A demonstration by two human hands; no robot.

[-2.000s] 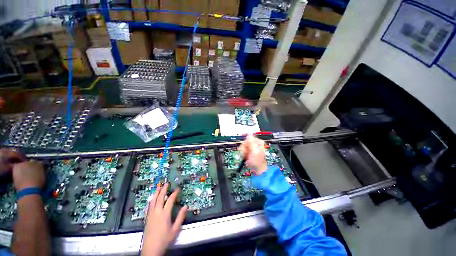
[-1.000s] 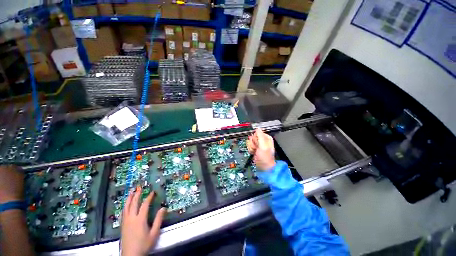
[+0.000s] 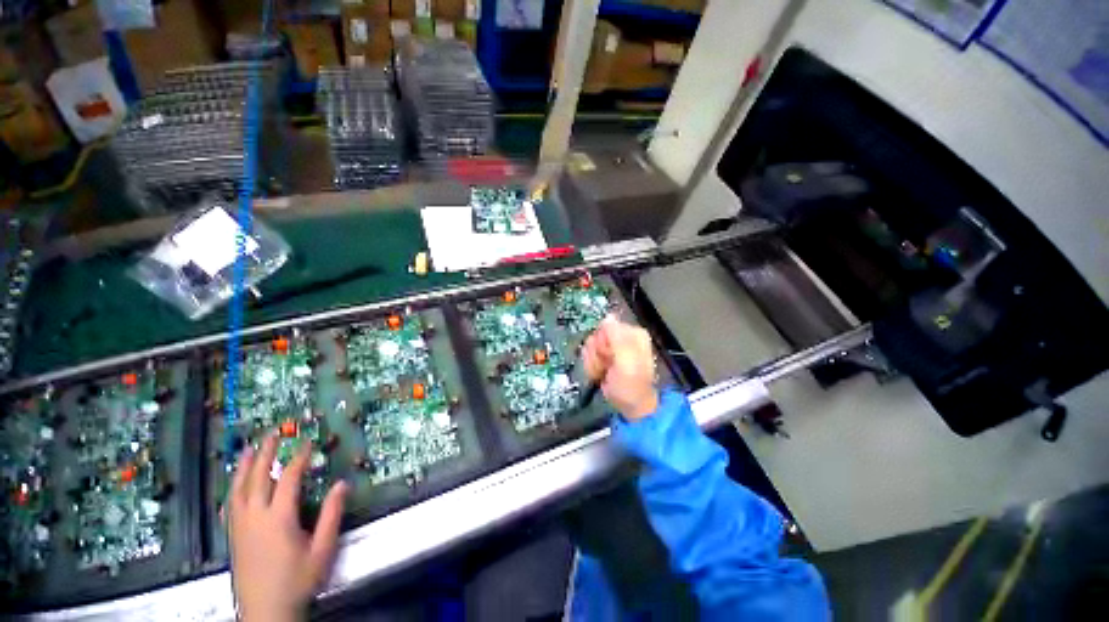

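Note:
Green circuit boards (image 3: 411,434) with orange, white and black parts lie in dark carriers (image 3: 472,377) on the conveyor. My right hand (image 3: 623,367), in a blue sleeve, is closed in a fist around a thin dark tool (image 3: 590,395) over the right carrier; its lower right board is mostly hidden by the hand. My left hand (image 3: 277,522) has its fingers spread, with nothing seen in it. It is over the front edge of the middle carrier, near the silver front rail, and covers part of a board.
A silver front rail (image 3: 487,498) runs to a black machine entrance (image 3: 851,243) at right. Behind lie a single board (image 3: 499,209) on white paper (image 3: 452,238), a red pen (image 3: 535,255) and a plastic bag (image 3: 209,261). A blue coiled cord (image 3: 247,182) hangs at left.
The view has swung right, so the carriers and bench appear further left. My right hand has shifted from the upper to the lower boards of the right carrier. The other person's arm is out of view.

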